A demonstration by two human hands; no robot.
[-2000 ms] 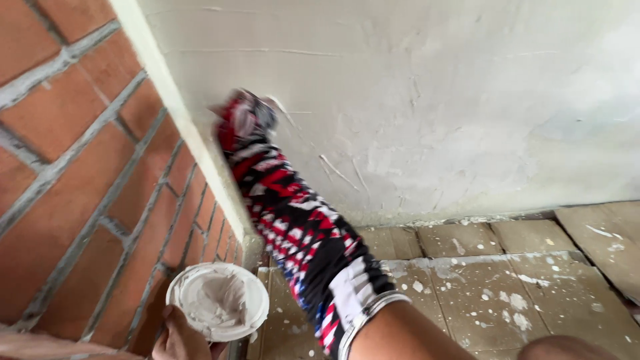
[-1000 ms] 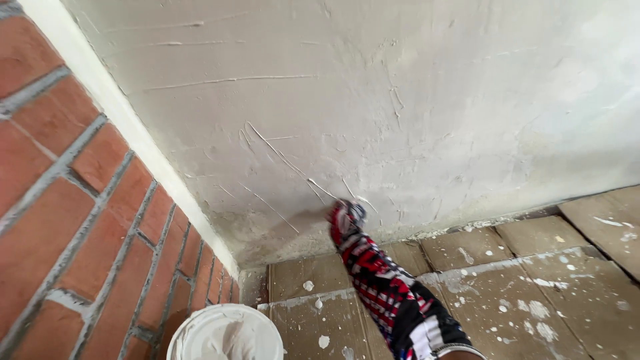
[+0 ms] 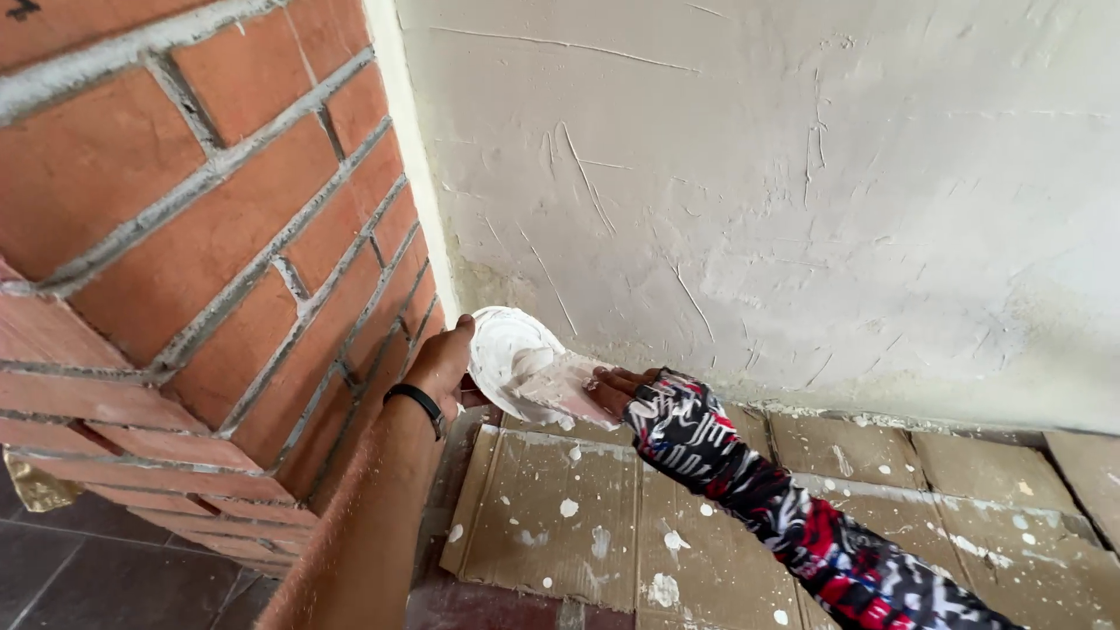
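My left hand (image 3: pixel 446 363), with a black wristband, grips the rim of a round white plastic lid (image 3: pixel 503 332) that carries white filler paste. From the right, my right hand (image 3: pixel 634 394), in a patterned fingerless sleeve, holds a flat, paste-covered spreader (image 3: pixel 569 385) whose front part overlaps the paste on the lid. The spreader's handle is hidden by the fingers. Behind both hands rises a plastered wall (image 3: pixel 700 201) with raised ridges and streaks of filler.
A red brick pillar (image 3: pixel 236 219) stands close on the left, with a pale strip (image 3: pixel 416 157) where it meets the wall. Paint-spotted cardboard (image 3: pixel 560 516) covers the floor along the wall. Dark floor tiles (image 3: pixel 114 577) and a gold-coloured item (image 3: pixel 44 483) are at lower left.
My right hand has left the wall surface and come to the lid with the spreader. My left hand, out of sight one second ago, shows at the lid's rim. The view has shifted left.
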